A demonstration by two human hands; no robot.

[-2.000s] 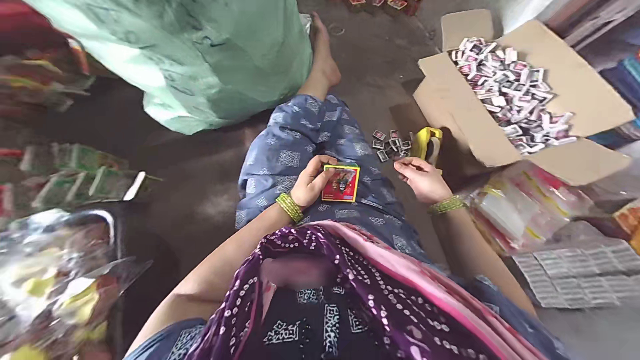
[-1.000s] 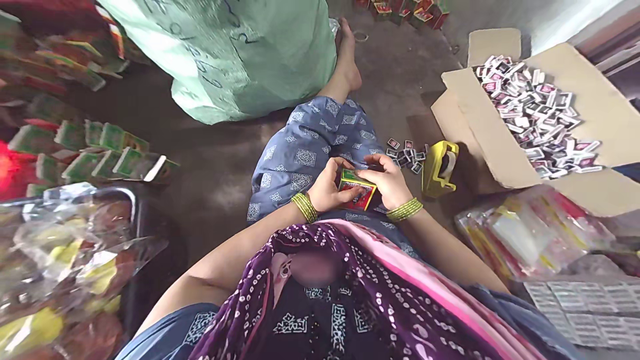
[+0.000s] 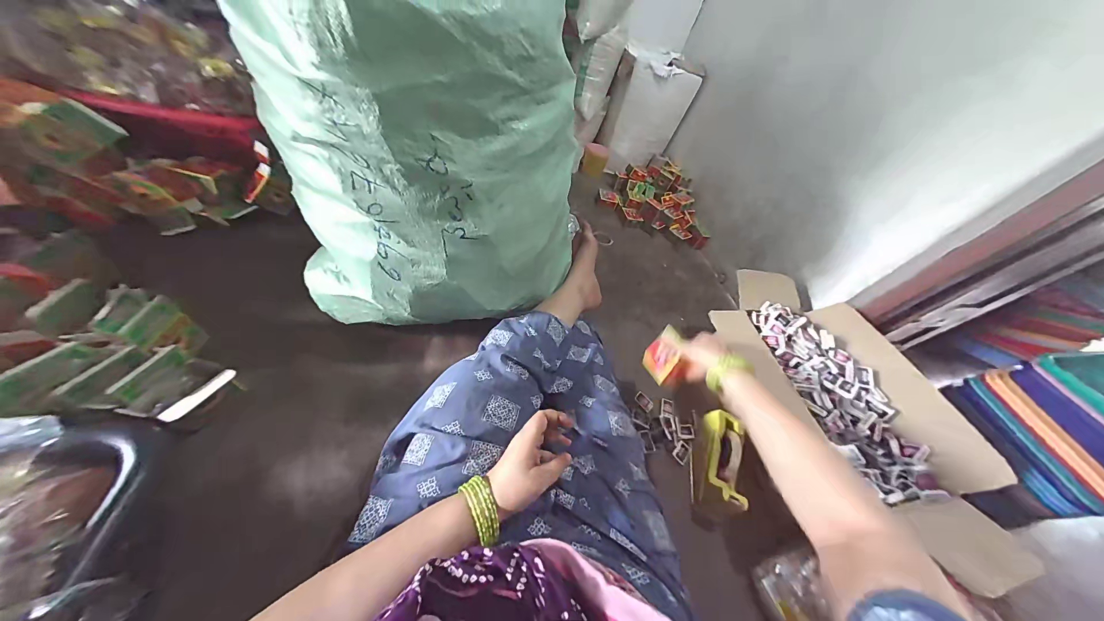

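My right hand [image 3: 703, 354] is stretched out forward to the right, its fingers on a small red and yellow box [image 3: 664, 355], both blurred. Over my lap, my left hand [image 3: 530, 461] has its fingers apart and loosely curled, with nothing in them. A yellow tape dispenser [image 3: 723, 457] stands on the floor below my right forearm. Just left of it lie several small matchbox-like pieces [image 3: 666, 421]. An open cardboard box [image 3: 957, 431] at the right holds many more such small pieces [image 3: 837, 379].
A large pale green sack [image 3: 431, 172] bearing handwriting stands ahead. Small red and green boxes [image 3: 657, 203] are heaped by the wall. Green-edged packets [image 3: 112, 354] and a black tub [image 3: 129, 466] are at left; folded coloured stacks [image 3: 1035, 423] lie at right.
Both hands were together on the small box over my lap; now my right hand has carried it forward and right, and my left hand has let go. The view has shifted clearly.
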